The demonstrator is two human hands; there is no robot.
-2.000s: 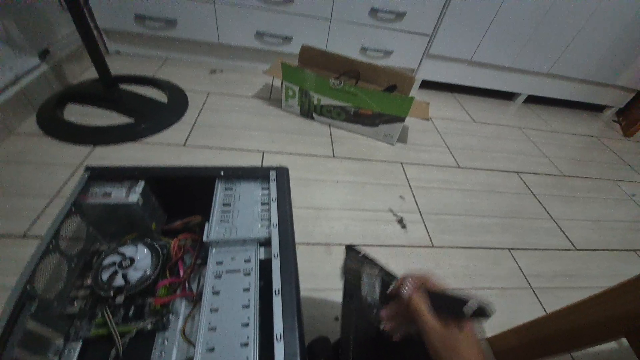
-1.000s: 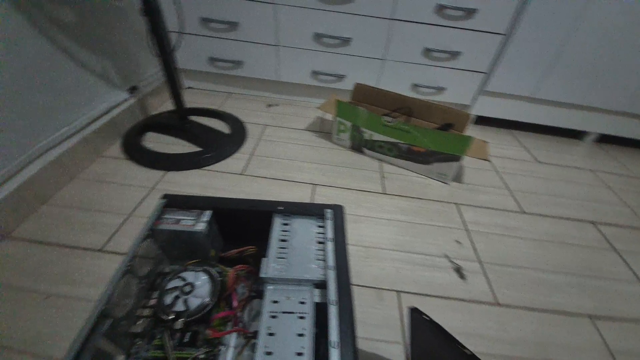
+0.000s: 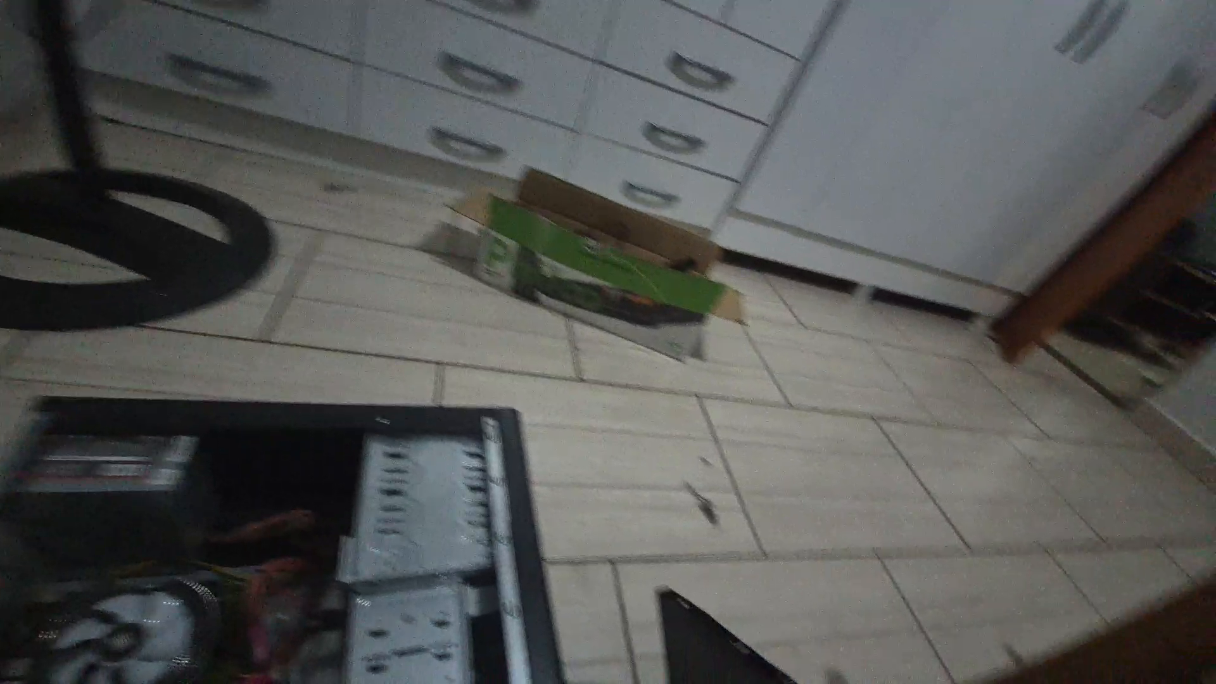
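Observation:
Neither of my hands is in the picture. At the lower left lies an open desktop computer case [image 3: 532, 570], its inside facing up. In it show a power supply [image 3: 104, 475], a cooling fan [image 3: 123, 632] with pale blades, red and orange cables [image 3: 275, 579] and perforated metal drive bays [image 3: 423, 503]. A black panel [image 3: 708, 646], cut off by the bottom edge, is to the right of the case. Blur hides the finer parts.
An open green and white cardboard box [image 3: 608, 285] sits on the tiled floor before white drawers [image 3: 570, 85]. A black round stand base [image 3: 218, 256] is at the left. Small dark bits [image 3: 703, 503] lie on the tiles. A wooden post [image 3: 1092, 256] leans at the right.
Two seconds ago a hand was on the black panel at the lower right; it is out of view now. The view has shifted and tilted.

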